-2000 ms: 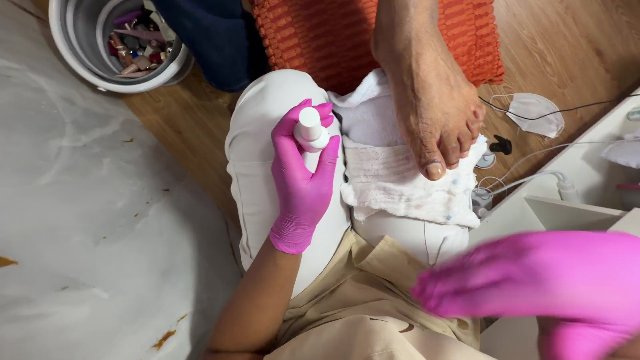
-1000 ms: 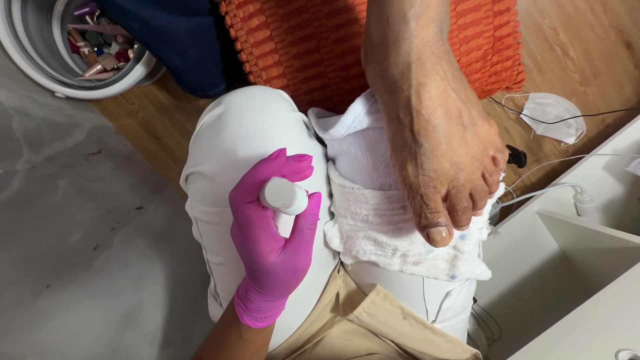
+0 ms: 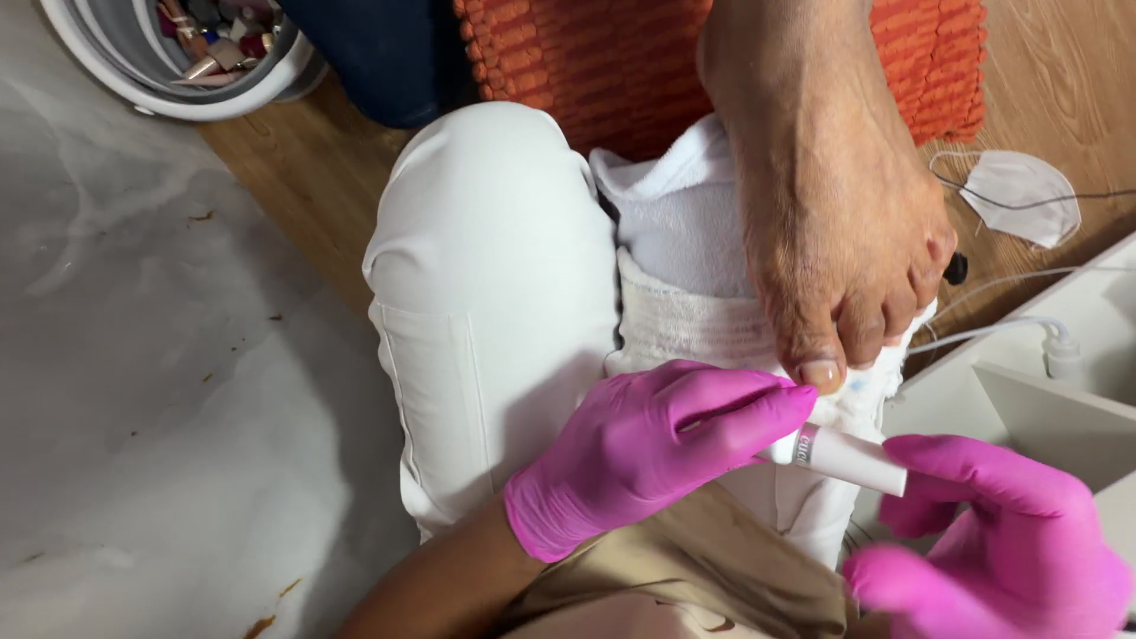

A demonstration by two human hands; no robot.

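My left hand (image 3: 661,448), in a pink glove, holds a small white bottle with a long cap (image 3: 856,457); its fingers hide most of the bottle body. The cap points right, and the bottle bears writing. At the lower right my right hand (image 3: 998,541), gloved in pink too and partly blurred, has its fingers apart around the cap's end; whether a fingertip touches it I cannot tell. Another person's bare foot (image 3: 825,213) rests above on white towels (image 3: 683,311) laid over my lap, its big toe just above my left fingertips.
A grey and white bucket (image 3: 222,106) with several small items is at the upper left. An orange textured mat (image 3: 568,71) lies beyond my knees. On the wooden floor at right is a white face mask (image 3: 1021,200), near a white open drawer unit (image 3: 1029,408) with cables.
My left hand has moved right with the bottle, from over the left thigh to below the foot. The bottle is now tilted sideways. My right hand, out of view one second ago, has come in beside it.
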